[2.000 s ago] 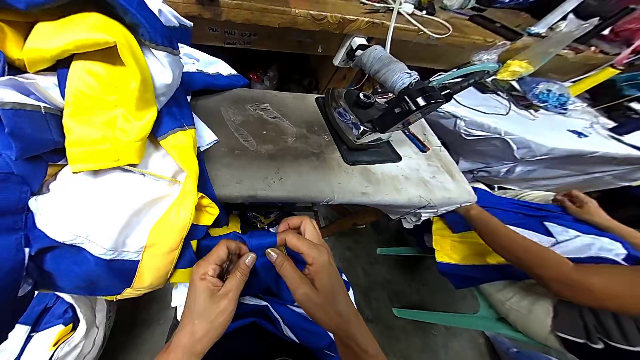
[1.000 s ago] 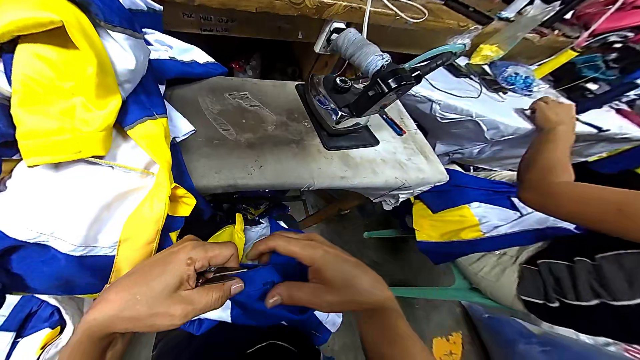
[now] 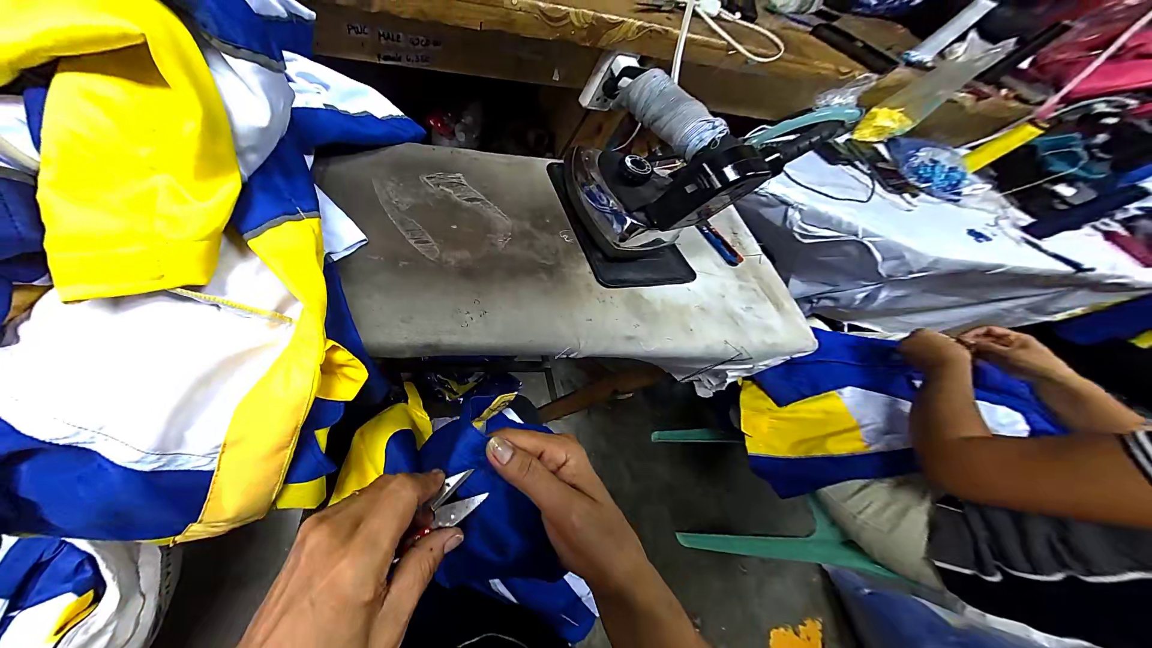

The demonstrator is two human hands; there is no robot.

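My left hand point(image 3: 364, 549) grips small thread snips point(image 3: 457, 509), their two blades apart and pointing at the cloth. With thumb and fingers, my right hand point(image 3: 562, 490) pinches the edge of a blue, yellow and white garment point(image 3: 490, 540), which hangs over my lap. The blades lie just in front of the blue fabric; whether they touch it I cannot tell. A heap of yellow, white and blue garments point(image 3: 135, 378) rises to the left of my hands.
An electric iron point(image 3: 630, 193) rests on a black pad on the grey padded ironing board point(image 3: 504, 306) ahead. On the right, a co-worker's hands point(image 3: 981, 351) hold a similar garment point(image 3: 810, 427). Green plastic stool legs point(image 3: 792, 544) stand on the floor. A wooden shelf point(image 3: 540, 40) runs behind.
Two seconds ago both my hands were at the blue cloth with no snips visible; now the snips show with blades apart. The co-worker's raised arm has come back from the far table to the garment.
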